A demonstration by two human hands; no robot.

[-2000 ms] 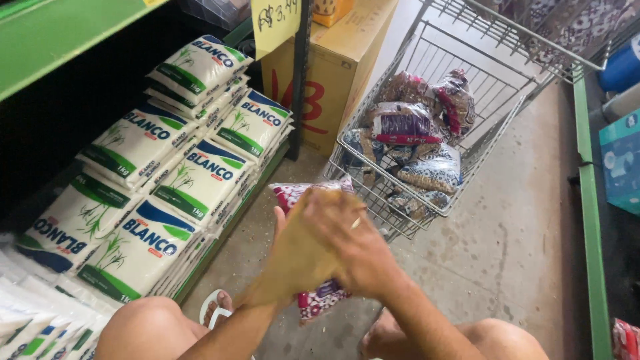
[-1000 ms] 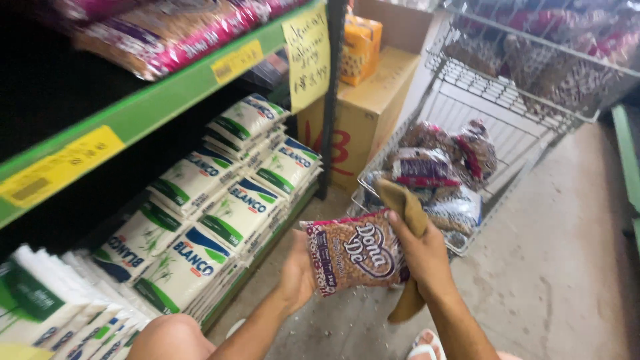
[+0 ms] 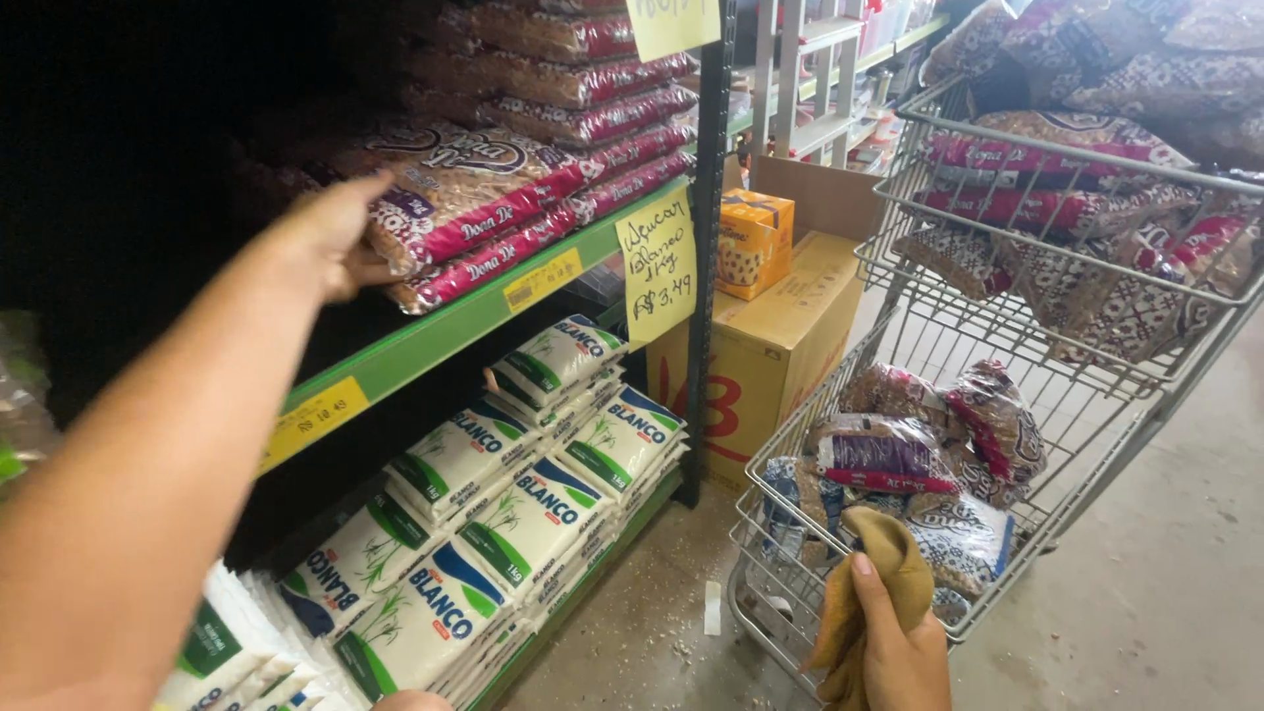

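Note:
My left hand (image 3: pixel 341 242) reaches to the upper shelf, its fingers at the near end of a plastic bag of beans (image 3: pixel 474 188) with a magenta side band. That bag lies flat on another like it, beside a taller stack of the same bags (image 3: pixel 583 79). Whether the fingers grip the bag or only rest against it, I cannot tell. My right hand (image 3: pixel 899 642) holds a mustard-brown cloth (image 3: pixel 879 583) bunched up in front of the cart's lower basket. Several bean bags (image 3: pixel 879 454) lie loosely in that basket.
White sugar bags (image 3: pixel 533 513) are stacked on the lower shelf, under the green shelf edge (image 3: pixel 425 341). The wire cart (image 3: pixel 1076 523) stands at the right, its upper basket full of bean bags (image 3: pixel 1047 197). A cardboard box (image 3: pixel 790 346) and a black shelf post (image 3: pixel 713 247) stand between.
The bean bag held between my hands one second ago is out of them. My left hand has moved up to the shelf; my right hand keeps the cloth. The view has swung up toward the shelf.

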